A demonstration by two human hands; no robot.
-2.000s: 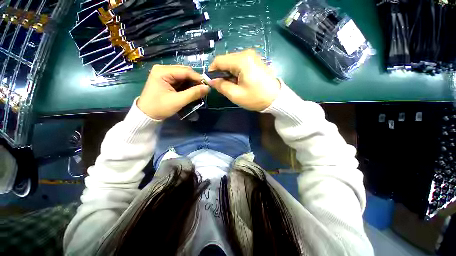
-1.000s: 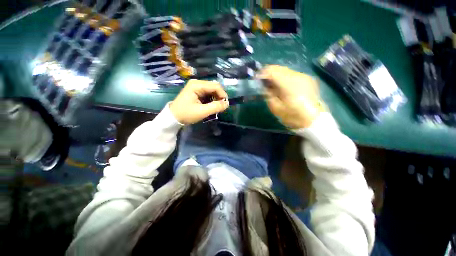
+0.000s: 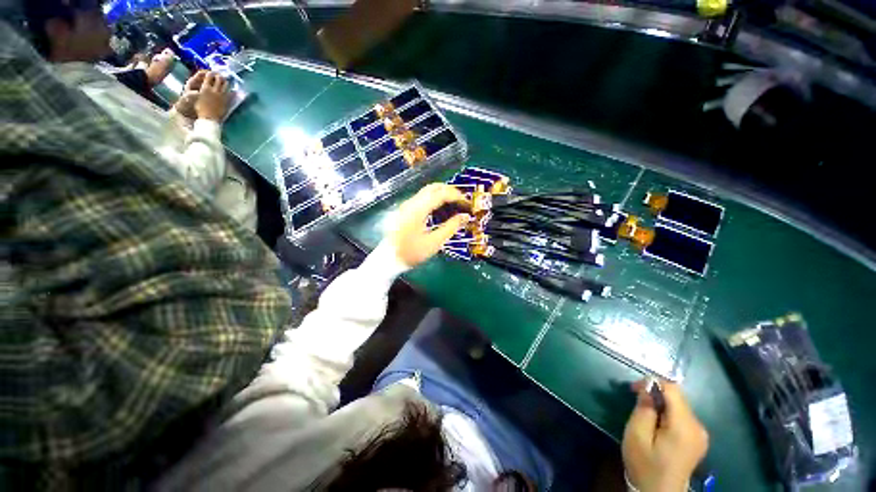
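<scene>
My left hand (image 3: 421, 229) is at the screen end of the pile of cabled display modules, its thumb and fingers closed around a dark module (image 3: 448, 213), partly hidden by the fingers. The pile's black cables (image 3: 547, 226) fan out to the right from amber tails (image 3: 478, 231). My right hand (image 3: 665, 437) is low on the right, near the bench's front edge. A small thin dark piece (image 3: 657, 394) shows between its thumb and forefinger; I cannot tell what it is. Two display modules (image 3: 680, 248) with amber tails lie right of the pile on a clear sheet.
A clear blister tray (image 3: 357, 171) of screens stands left of the pile. A clear bag of black cables (image 3: 793, 404) lies at the lower right. A person in a checked garment (image 3: 125, 288) is close at the left, with another worker's hands (image 3: 205, 96) beyond. A dark strip runs behind the bench.
The view has swung left and tilted. My hands have moved far apart: the left is now at the pile's screens, the right is away to the right, near the cable bag.
</scene>
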